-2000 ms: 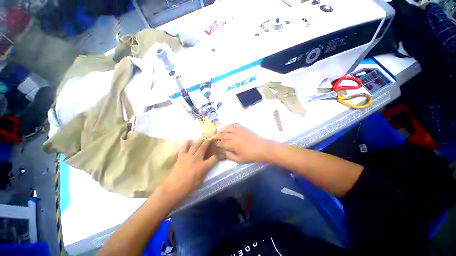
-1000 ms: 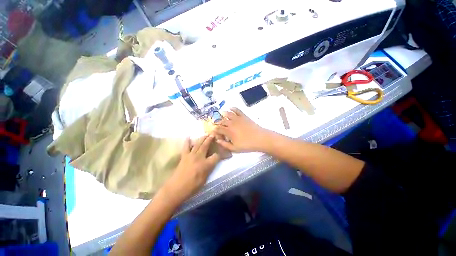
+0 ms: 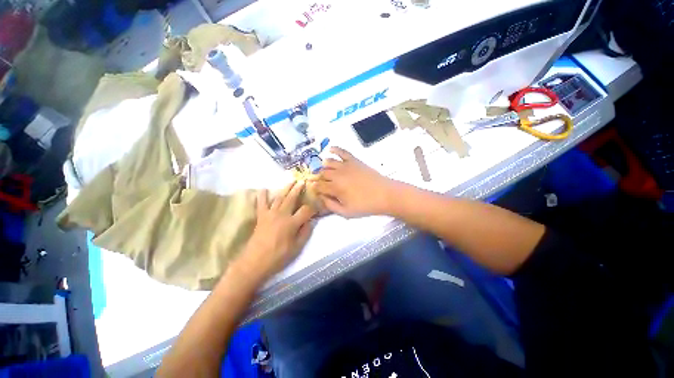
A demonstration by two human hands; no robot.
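The khaki garment body (image 3: 199, 236) lies crumpled on the table left of the needle, with a white lining (image 3: 122, 133) showing among its folds. Its right end lies under my fingers by the presser foot (image 3: 301, 159). My left hand (image 3: 279, 225) lies on the khaki cloth, fingertips just in front of the foot. My right hand (image 3: 351, 184) is close beside it on the right, fingers bent at the cloth edge. The fingers and glare hide whether either hand pinches the fabric.
The lockstitch machine (image 3: 355, 103) spans the back. Right of the needle lie a dark square plate (image 3: 375, 128), khaki offcuts (image 3: 436, 122), a small strip (image 3: 422, 163), scissors (image 3: 545, 125) and a parts tray (image 3: 580, 96). Blue bins are below the table.
My right hand has moved up slightly toward the presser foot. My left hand has shifted slightly left and up with the cloth. The view has shifted slightly.
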